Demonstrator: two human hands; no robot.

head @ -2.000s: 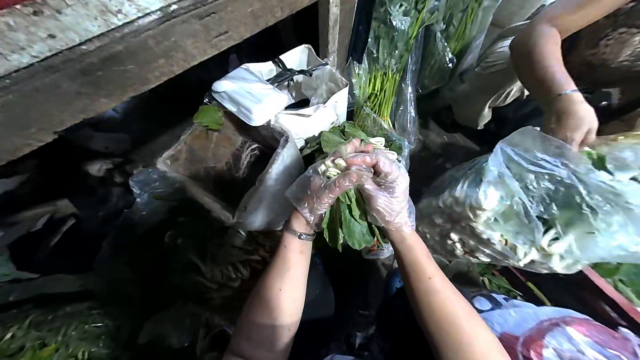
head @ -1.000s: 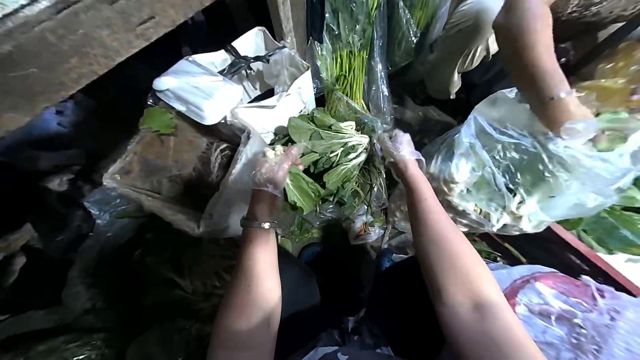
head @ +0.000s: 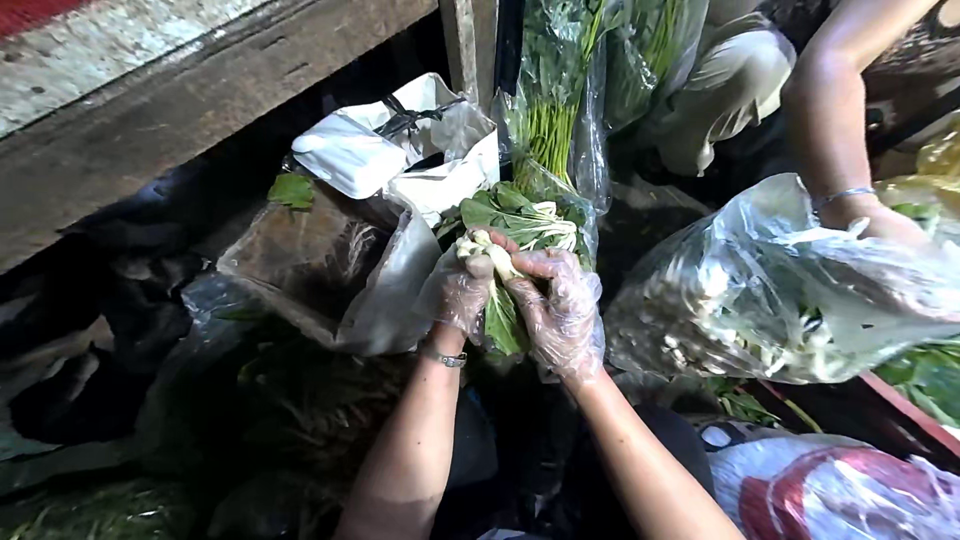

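Observation:
Both my hands wear clear plastic gloves. My left hand [head: 466, 289] is closed around a small bunch of leafy greens [head: 504, 319], its pale stem ends up and a green leaf hanging between the hands. My right hand [head: 559, 307] pinches the same stems from the right with thumb and fingers. Just beyond them lies a pile of leafy greens with white stalks [head: 551, 225], partly on clear plastic. Behind that pile stands a clear plastic bag of long green stems [head: 551, 135].
A white plastic bag [head: 450, 184] and an open box [head: 292, 255] are at the left, below a wooden beam [head: 187, 97]. At the right, a co-worker's hand [head: 885, 225] reaches into a large clear bag of pale-stemmed vegetables [head: 720, 315]. A printed plastic sack [head: 832, 487] lies lower right.
My hands, apart at the pile of greens one second ago, have come together on a small bunch. The pile lies beyond them now.

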